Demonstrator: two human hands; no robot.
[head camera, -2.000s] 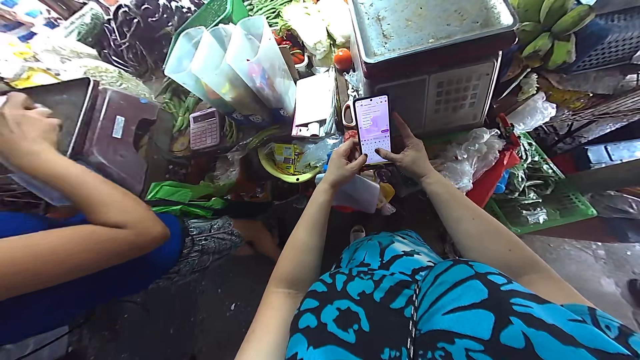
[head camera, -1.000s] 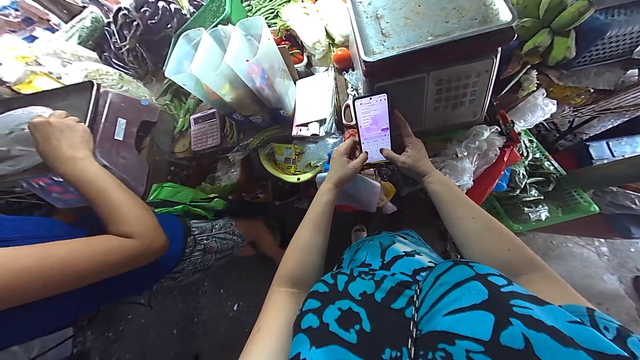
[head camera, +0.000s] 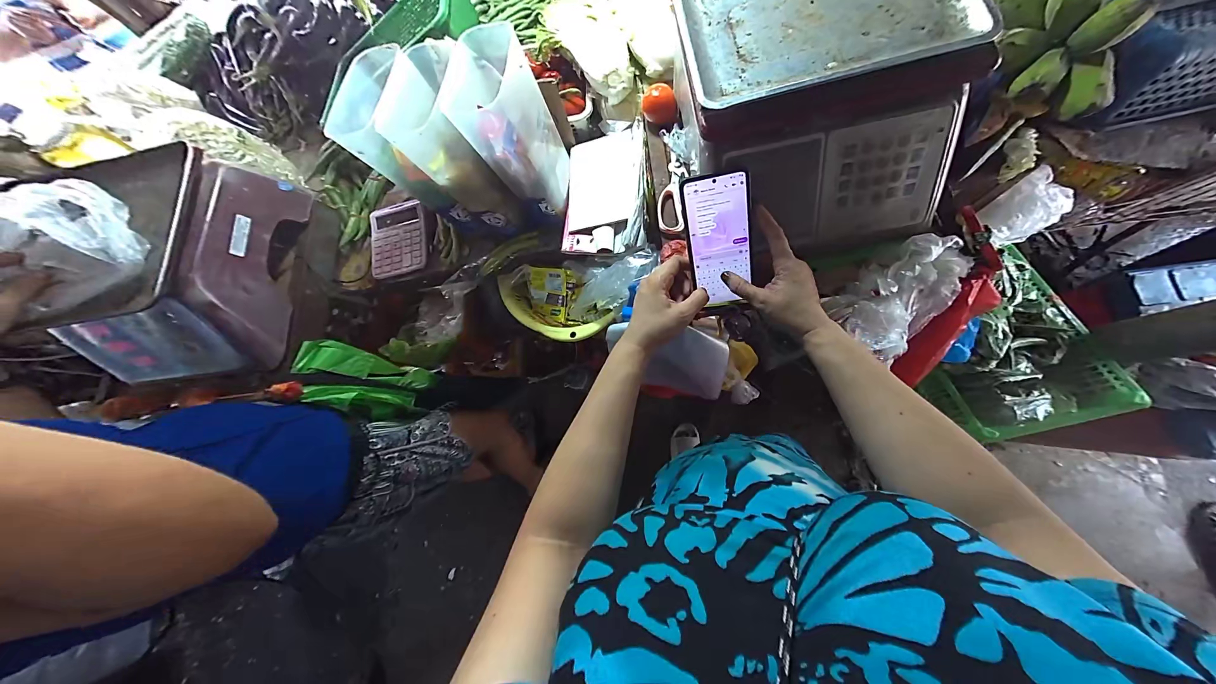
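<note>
A smartphone (head camera: 718, 233) with a lit chat screen and on-screen keyboard stands upright between my two hands. My left hand (head camera: 665, 306) grips its lower left side, the thumb near the bottom edge. On the lower right side is my right hand (head camera: 781, 285), its thumb over the keyboard and its fingers behind or beside the phone. Directly behind the phone is a weighing scale (head camera: 888, 171) with a metal tray (head camera: 836, 38) on top. Scissors with a pale handle (head camera: 671, 207) lie just left of the phone, and a white plastic container (head camera: 676, 359) sits below my hands.
A pink calculator (head camera: 399, 239), clear plastic holders (head camera: 494, 114) and a yellow-green bowl (head camera: 560, 328) are at left. A tomato (head camera: 659, 104) is beside the scale. A green crate (head camera: 1073, 404) stands right. Far left, a person in blue (head camera: 275, 465) is beside a plastic bag (head camera: 76, 228).
The other person's arm at the left has moved; the hand seen on the plastic bag a second ago is now mostly out of view. My hands stay on the phone.
</note>
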